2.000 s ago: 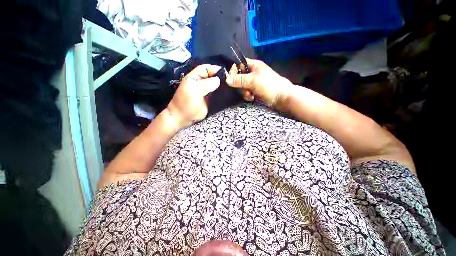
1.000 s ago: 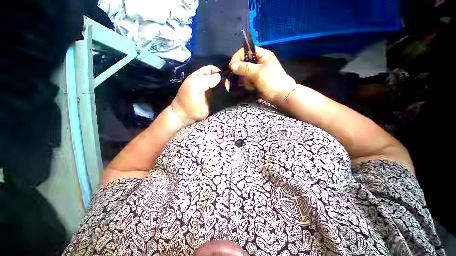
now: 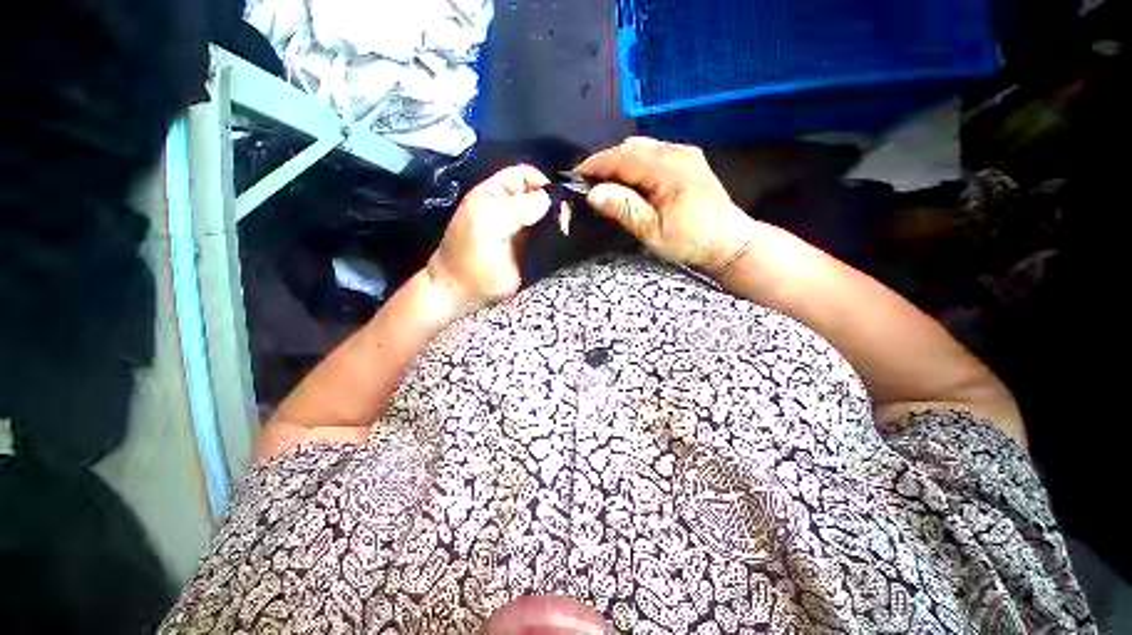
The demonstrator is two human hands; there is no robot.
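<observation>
A black garment (image 3: 546, 246) hangs between my hands above my lap and merges with the dark surroundings. My left hand (image 3: 487, 230) pinches its edge between thumb and fingertips. My right hand (image 3: 664, 199) holds the small dark thread snips (image 3: 574, 185), with the blades pointing left at the cloth edge by my left fingertips. The rest of the snips is hidden in my right hand. A small pale fingertip-like spot shows just below the blades. Any loose thread is too fine to see.
A pale table with a light green frame (image 3: 221, 298) stands at left, with a pile of black garments (image 3: 75, 248) on it. A white cloth pile (image 3: 385, 62) lies beyond its corner. A blue plastic crate (image 3: 807, 50) is ahead at right. Shiny black plastic (image 3: 416, 186) lies below the white cloth.
The snips, earlier pointing up and away in my right hand, are now turned left to the cloth edge. My right hand has rotated over them. My left hand has barely moved.
</observation>
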